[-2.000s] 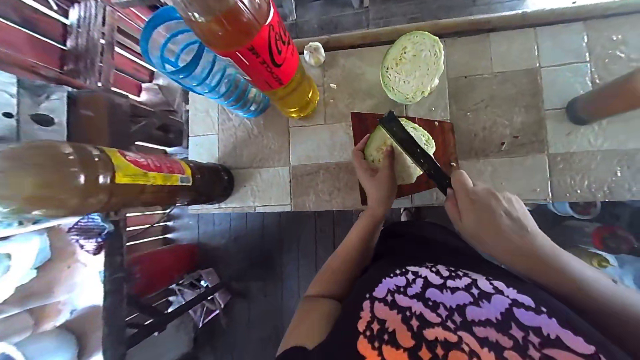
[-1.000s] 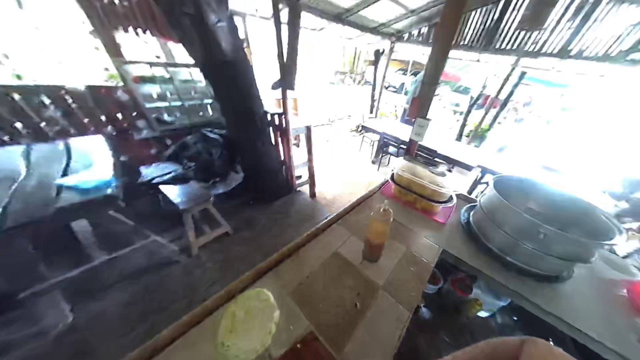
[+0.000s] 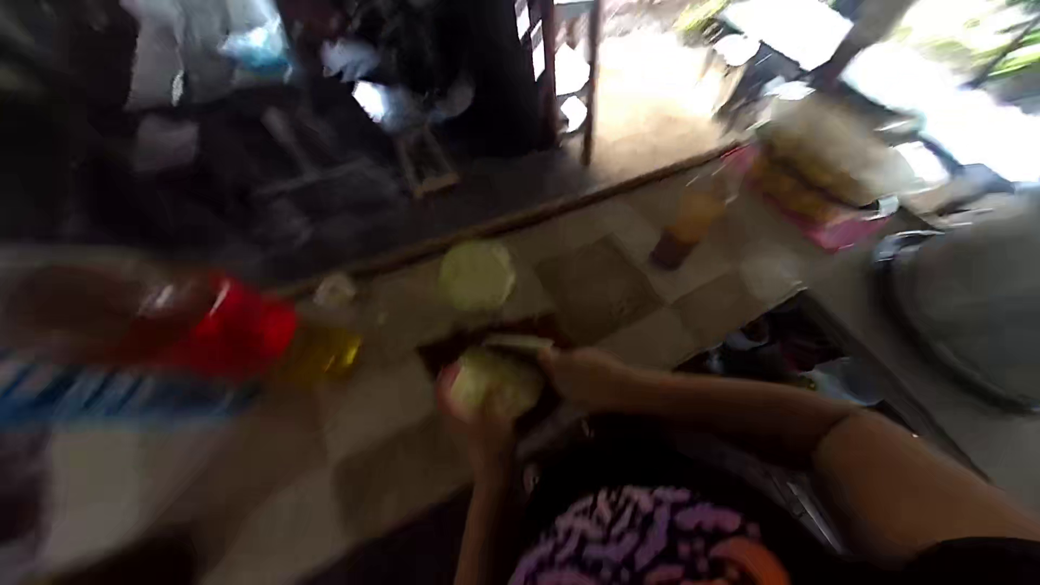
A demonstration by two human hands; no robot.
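The view is blurred by motion. My left hand (image 3: 479,422) holds a cut piece of cabbage (image 3: 497,383) over a dark reddish-brown cutting board (image 3: 455,343). My right hand (image 3: 587,378) is closed beside the cabbage on its right, around the handle end of a knife (image 3: 517,342), whose pale, blurred blade lies along the far side of the piece. Another cabbage half (image 3: 477,275), its pale face up, rests on the tiled counter beyond the board.
On the left are a bottle with a red label (image 3: 252,329) and a blue coiled object (image 3: 122,398). A garlic bulb (image 3: 335,289) sits near the far edge. Right are a sauce bottle (image 3: 689,223), a pink-based food container (image 3: 821,175) and a large metal pot (image 3: 975,301).
The view has swung widely, up and then back down to the counter. The knife lay across the cut cabbage two seconds ago; now it is at the far side of the piece.
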